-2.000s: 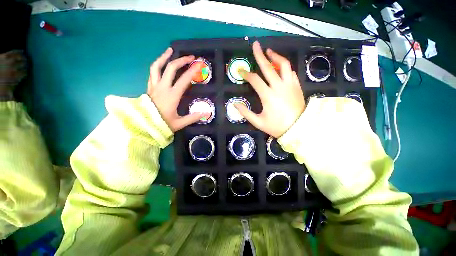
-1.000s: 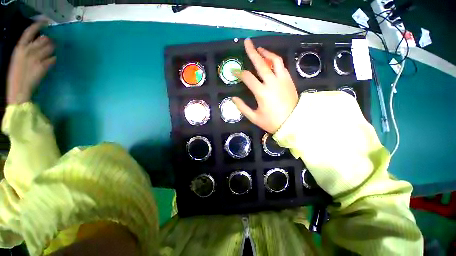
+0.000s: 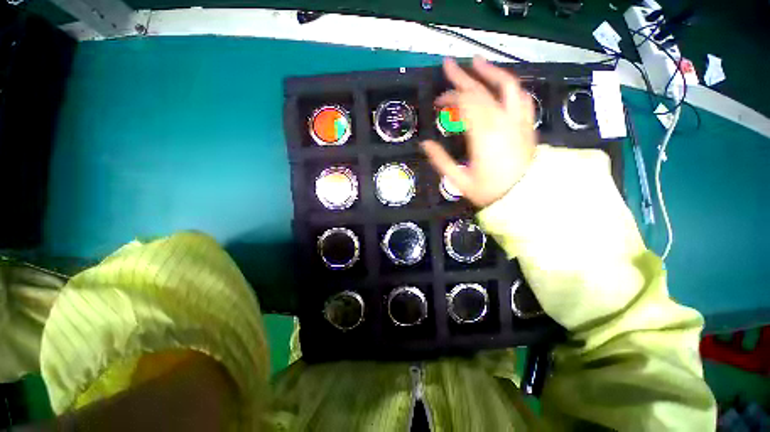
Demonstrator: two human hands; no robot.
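Observation:
A black foam tray (image 3: pixel 294 221) holds round silver-rimmed watch units in square pockets. The top-left watch (image 3: pixel 330 126) shows orange and green. The second top watch (image 3: pixel 394 121) is dark with small text. The third top watch (image 3: pixel 452 120) shows green and orange, partly behind my fingers. Two watches below are lit whitish, and the lower rows are dark. My right hand (image 3: pixel 490 135) is blurred over the upper tray, fingers apart, holding nothing visible. My left hand is out of the picture; its sleeve (image 3: pixel 160 312) and bare forearm show at the lower left.
A white label (image 3: pixel 608 104) lies at the tray's top right corner. A slim pale stick (image 3: pixel 643 181) and a white cable (image 3: pixel 661 169) lie to the right on the teal mat (image 3: pixel 160 126). A power strip (image 3: pixel 654 46) with tangled cables is at the upper right.
My left hand has left the tray. My right hand has moved right, off the second top watch, which changed from whitish-green to dark with text. A hand seen at the far left is gone.

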